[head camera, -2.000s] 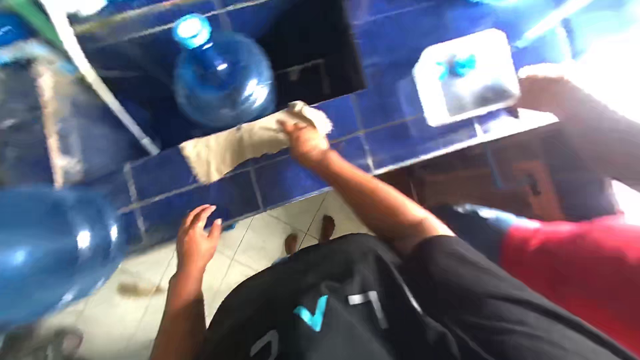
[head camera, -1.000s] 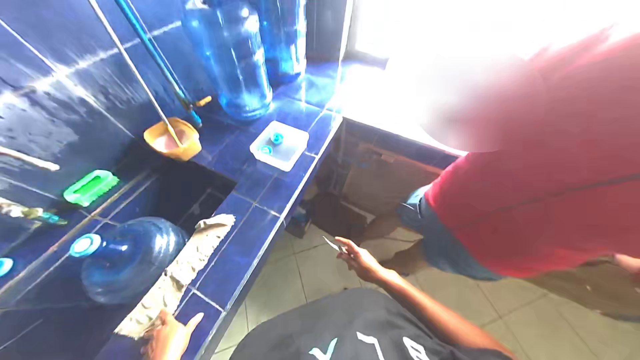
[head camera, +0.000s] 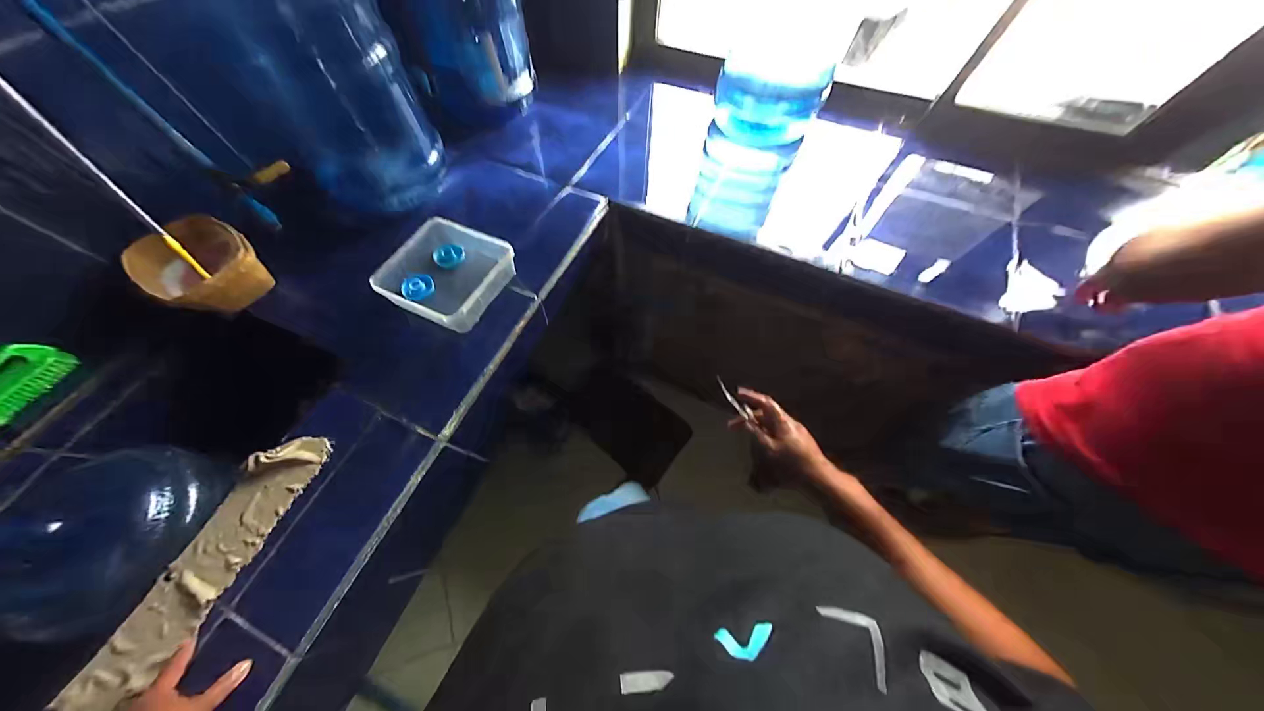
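Note:
My left hand is at the bottom left edge of the view, fingers spread, touching the lower end of a tan, uneven strip that looks like foam or cloth. That strip lies on the blue tiled counter beside a big blue water jug lying on its side. Over the floor, away from the counter, my right hand holds a thin, pointed metal tool, perhaps a blade or scissors; its exact kind is unclear. A clear plastic container with blue caps stands on the counter.
Upright blue jugs stand at the back. An orange-brown bowl with a stick in it and a green brush are at the left. Another person in a red shirt reaches over the counter at the right, where a blue jug stands near the window.
My right hand has left the strip, where it lay two seconds ago, and holds the metal tool. My left hand has come onto the strip's end. The view has swung toward the window.

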